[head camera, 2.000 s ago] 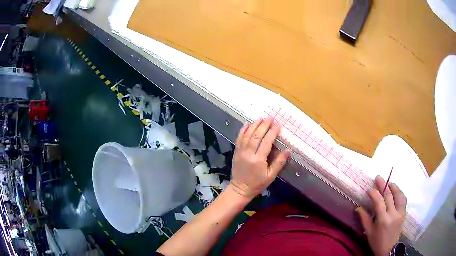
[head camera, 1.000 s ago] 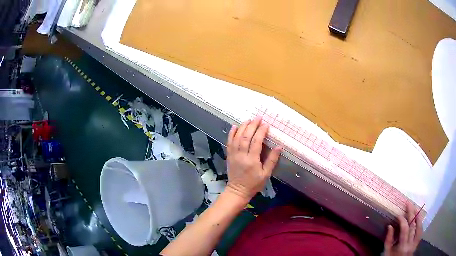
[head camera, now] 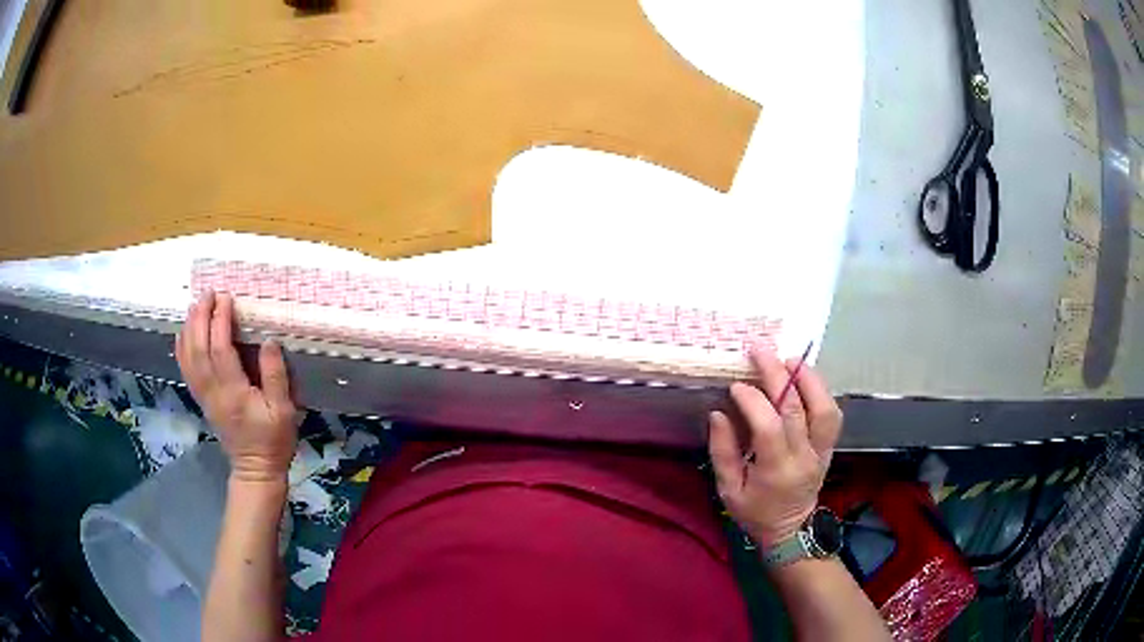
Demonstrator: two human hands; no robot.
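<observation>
A clear ruler with red grid lines (head camera: 502, 304) lies on the white layered fabric (head camera: 627, 232) along the table's front edge. The brown card pattern (head camera: 351, 138) lies on the fabric beyond it. My left hand (head camera: 241, 383) rests with its fingertips on the ruler's left end, thumb apart. My right hand (head camera: 780, 445) is at the ruler's right end, holding a thin dark red pen (head camera: 794, 376) between its fingers, tip up. The pen's lower part is hidden by the fingers.
Black fabric shears (head camera: 966, 163) lie on the grey table (head camera: 928, 314) at the right. A long grey curved ruler (head camera: 1109, 213) lies on paper labels beyond them. A dark bar (head camera: 34, 53) is at the top left. A translucent bin (head camera: 163, 539) and scraps are on the floor.
The view has swung to the right, bringing the shears, curved ruler and labels into the picture. Both hands remain at the ruler's ends. The right hand has slid along to the ruler's right end.
</observation>
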